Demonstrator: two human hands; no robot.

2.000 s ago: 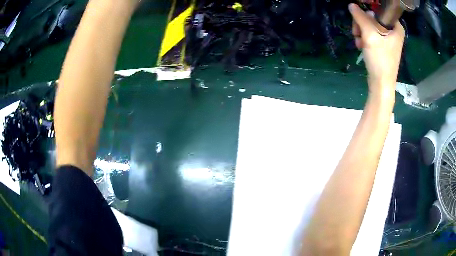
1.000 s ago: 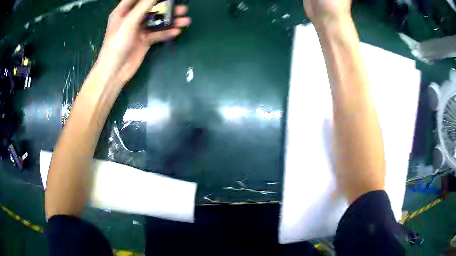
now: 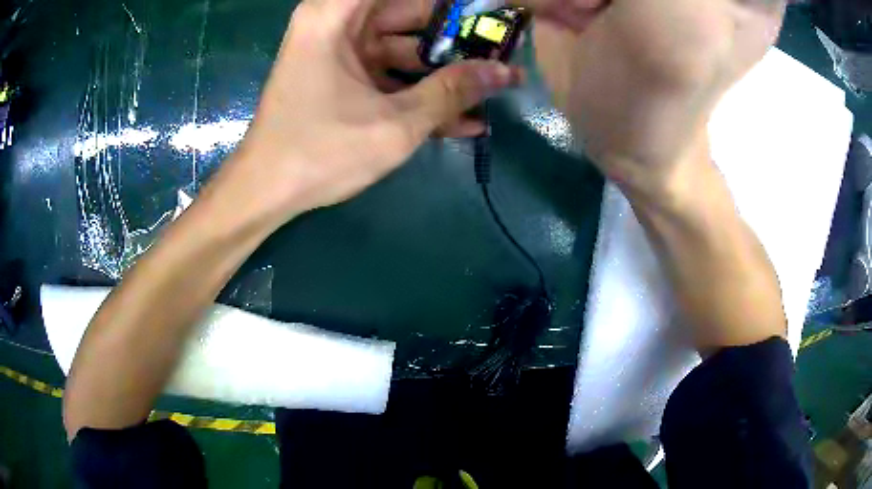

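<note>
My left hand (image 3: 349, 110) holds an adapter circuit board (image 3: 485, 31) in a black case at the top edge. A yellow block, a blue part and a silver part show on the board. A ribbed strain relief (image 3: 482, 160) hangs below it, and a thin black cable (image 3: 512, 237) runs down to a tied bundle (image 3: 512, 334) near the bench's front edge. My right hand (image 3: 655, 76) is large and blurred just right of the board. Its fingers are partly cut off or hidden, so what it holds cannot be told.
A large white foam sheet stack (image 3: 641, 315) lies at the right, partly under my right forearm. A narrow white foam strip (image 3: 287, 363) lies at the front left under my left forearm. Clear plastic film (image 3: 119, 229) lies on the left of the green bench.
My right hand was on a hanging dispenser, then moved down to beside the board. My left hand came back from the far side with the board and moved right. The cable bundle now shows.
</note>
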